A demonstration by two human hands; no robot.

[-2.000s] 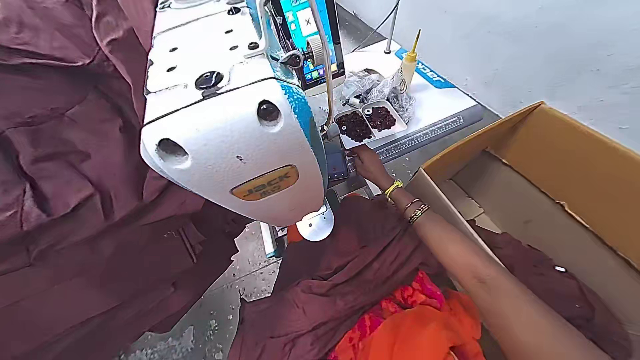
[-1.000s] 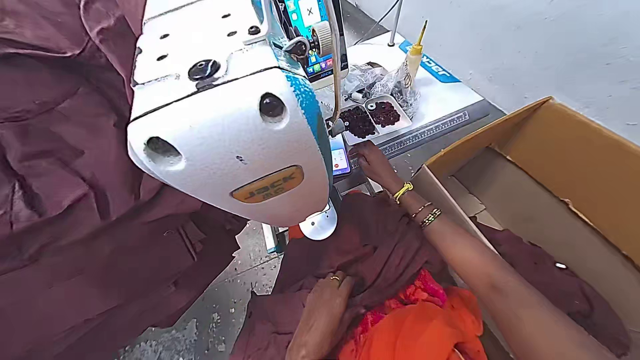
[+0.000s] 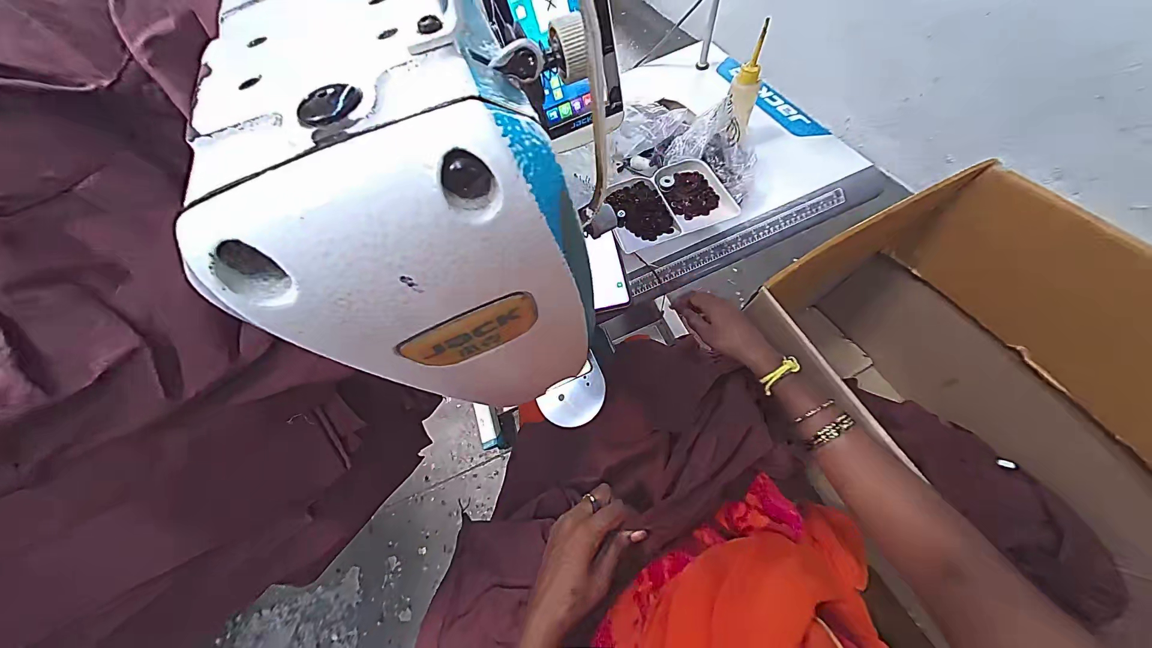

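A Jack sewing machine head [image 3: 387, 234], white with blue trim, fills the upper middle. Maroon fabric [image 3: 648, 423] lies over my lap, below and right of the machine's tip. My left hand [image 3: 585, 549] rests on this fabric at bottom centre, thumb and fingers curled, with cloth at its fingertips. My right hand [image 3: 720, 328] is beside the table's front edge, above the far end of the fabric, fingers bent; whether something small is between them cannot be made out. A phone [image 3: 609, 274] with a lit screen lies partly behind the machine head.
A two-part tray [image 3: 684, 236] of dark buttons, plastic bags [image 3: 720, 148] and a yellow-capped bottle [image 3: 744, 94] stand on the machine table. A ruler strip [image 3: 747, 238] runs along its edge. An open cardboard box [image 3: 1062, 297] is at right. More maroon fabric [image 3: 135, 405] hangs at left.
My left hand, not in view two seconds ago, has come onto the lap fabric. My right hand has drawn back from beside the phone toward the fabric.
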